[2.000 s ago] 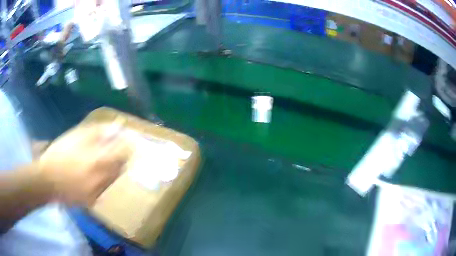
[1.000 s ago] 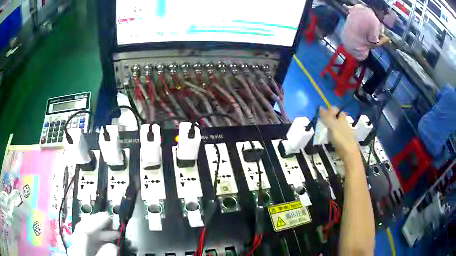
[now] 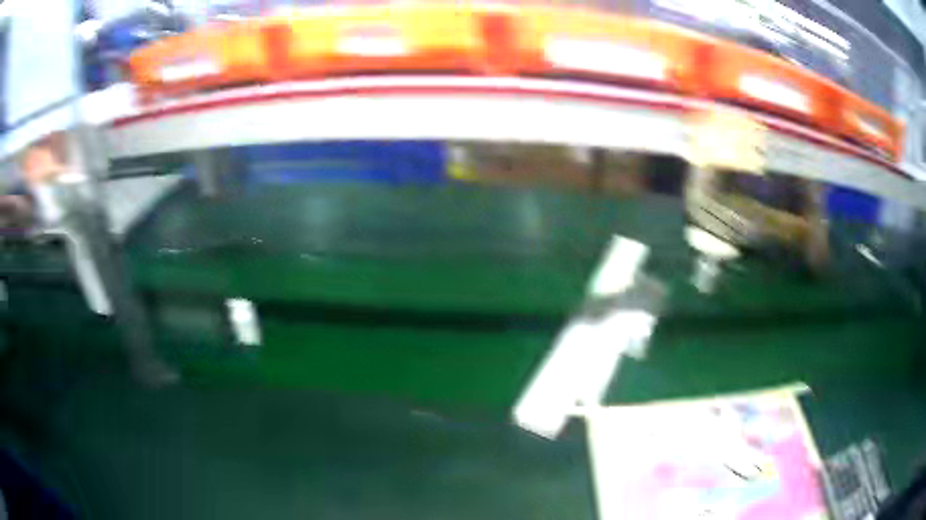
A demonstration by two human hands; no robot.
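No hand shows clearly in the head view, and the picture is badly blurred. A work board with pink printed paper (image 3: 711, 462) lies at the lower right. Blurred whitish shapes lie on its sheet. A long white strip (image 3: 569, 376) lies slanted on the green surface just beyond the board's left corner. A small white block (image 3: 244, 321) stands alone at the left on the green surface. Dark shapes cut off at the two bottom corners cannot be made out.
A calculator (image 3: 859, 482) lies at the board's right edge. Orange bins (image 3: 609, 59) stand in a row on a white shelf (image 3: 406, 120) across the top. A grey post (image 3: 112, 254) rises at the left. Brown boxes (image 3: 553, 168) show blurred beneath the shelf.
The view has swung away from the test rack to the green surface and the orange bins. The gloved left hand, the bare right hand and the socketed adapters are out of view.
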